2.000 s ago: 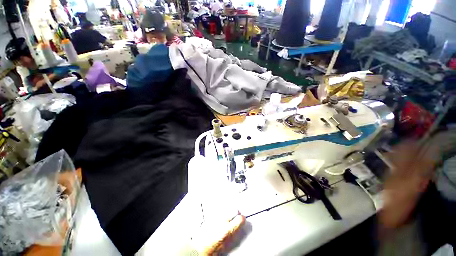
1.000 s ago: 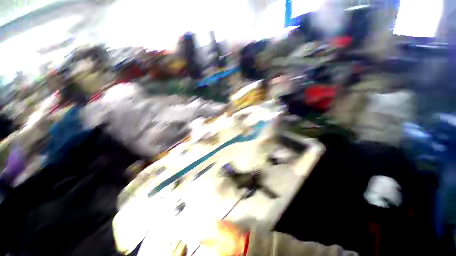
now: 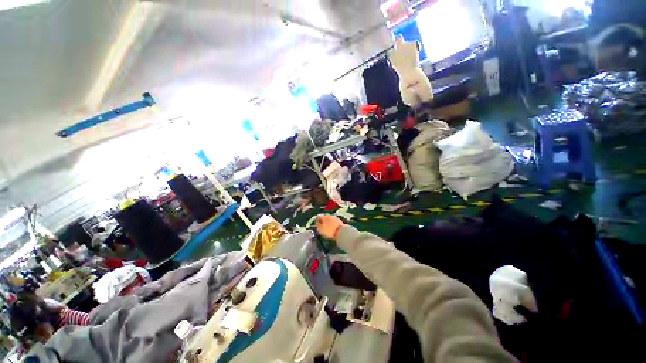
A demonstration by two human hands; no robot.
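My right hand [image 3: 328, 227] is at the end of an outstretched beige-grey sleeve, by the far right end of the industrial sewing machine [image 3: 273, 301]. The hand is small in the picture, and its fingers look curled; whether it holds something cannot be told. The white machine head with its teal stripe runs from the bottom edge up to the grey motor end, which has a small red display. The needle area is out of the picture. My left hand is not in view.
Grey garments [image 3: 163, 301] heap left of the machine. Gold crinkled material [image 3: 265, 241] lies behind its end. Black cloth [image 3: 439, 244] spreads at right, with a white object [image 3: 511, 294] on it. White sack [image 3: 473, 159] and blue stool [image 3: 563, 145] stand beyond.
The view has swung right and upward. My right arm now reaches out to the machine's far end. The scissors, the bed and the plastic bag have left the picture.
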